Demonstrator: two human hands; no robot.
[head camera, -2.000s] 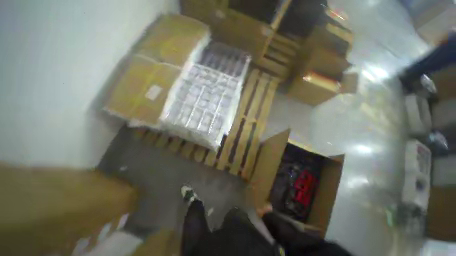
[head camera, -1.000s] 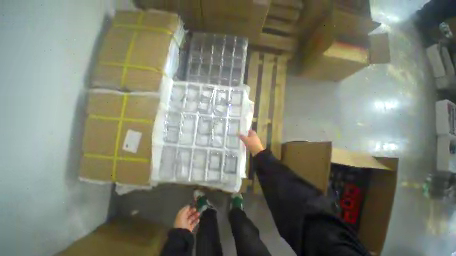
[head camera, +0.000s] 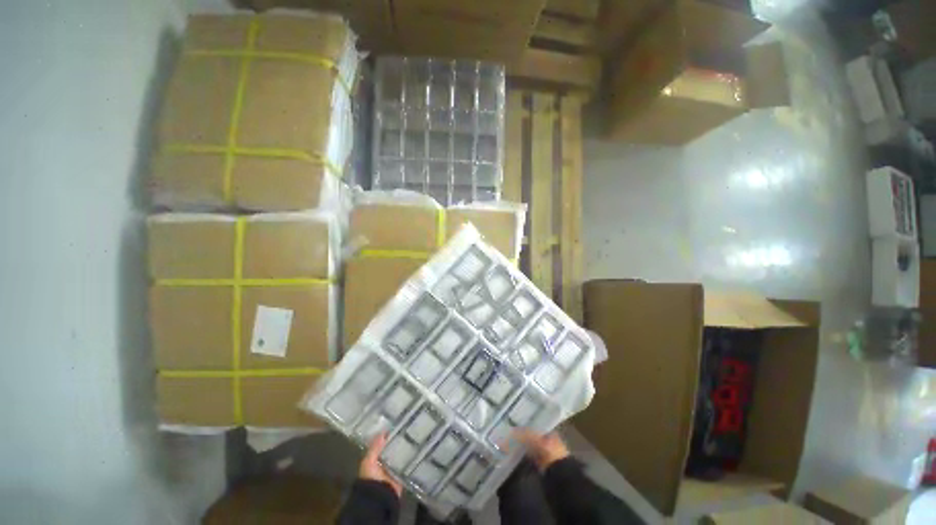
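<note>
A stack of clear blister trays (head camera: 452, 359) with rows of rectangular pockets, with white sheeting at its edges, is held tilted in front of me. My left hand (head camera: 378, 463) is at its lower left edge, fingers partly hidden by the stack. My right hand (head camera: 539, 448) is at its lower right edge, slightly blurred. The stack is above a strapped carton (head camera: 395, 261) with yellow bands and covers part of it.
Two more strapped cartons (head camera: 246, 318) stand by the wall at left. A grey tray stack (head camera: 439, 123) is behind. A wooden pallet (head camera: 541, 195) shows beyond. An open carton (head camera: 641, 379) with black and red contents is at right. Another carton (head camera: 667, 103) is at the upper right.
The white-edged tray stack has come off the pile toward me and turned, uncovering a strapped carton. My left hand has moved up to it; both hands are now at its near edges.
</note>
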